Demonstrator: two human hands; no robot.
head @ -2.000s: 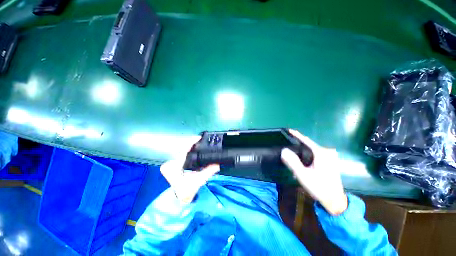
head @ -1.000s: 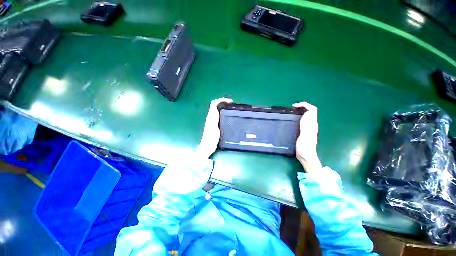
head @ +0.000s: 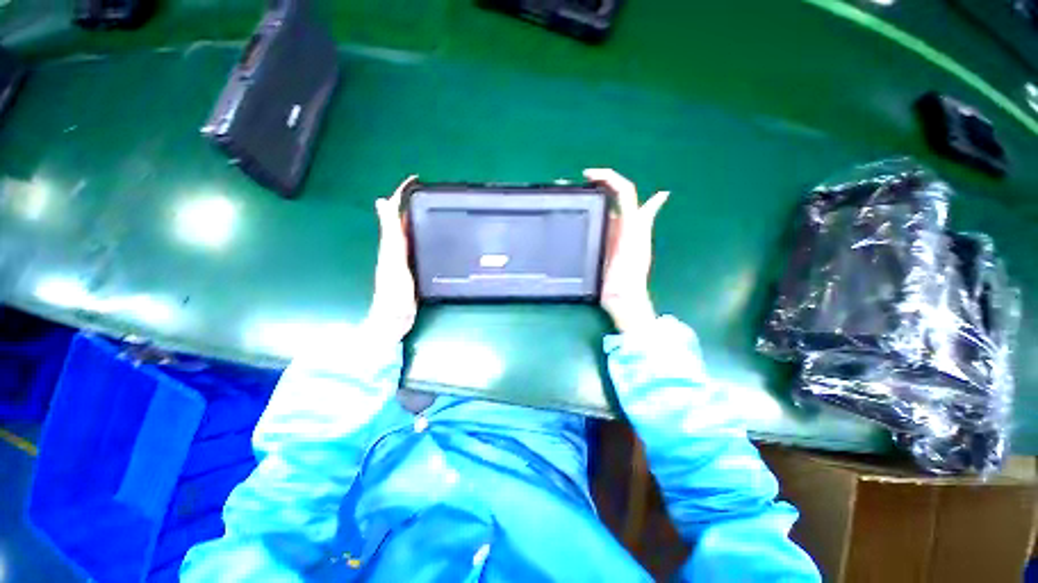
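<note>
A sleeved device [head: 507,245] with a thick black rim lies back side up at the bench's near part, its plain grey back with a small white label and a line of print facing me. My left hand [head: 394,260] holds its left edge. My right hand [head: 628,248] holds its right edge, with the thumb side spread outward. The front with the screen is hidden. I cannot tell whether the device touches the bench.
An unsleeved device [head: 279,103] stands on edge at left. Bagged sleeves [head: 871,285] lie at right. Finished units sit farther back [head: 558,11] and at far right [head: 962,131] on the green bench [head: 683,125]. A blue bin [head: 108,456] and a brown carton [head: 922,518] are below the edge.
The device was first held tilted with its screen and narrow side showing, then turned to show its back. Both hands still hold its sides. The camera view has shifted.
</note>
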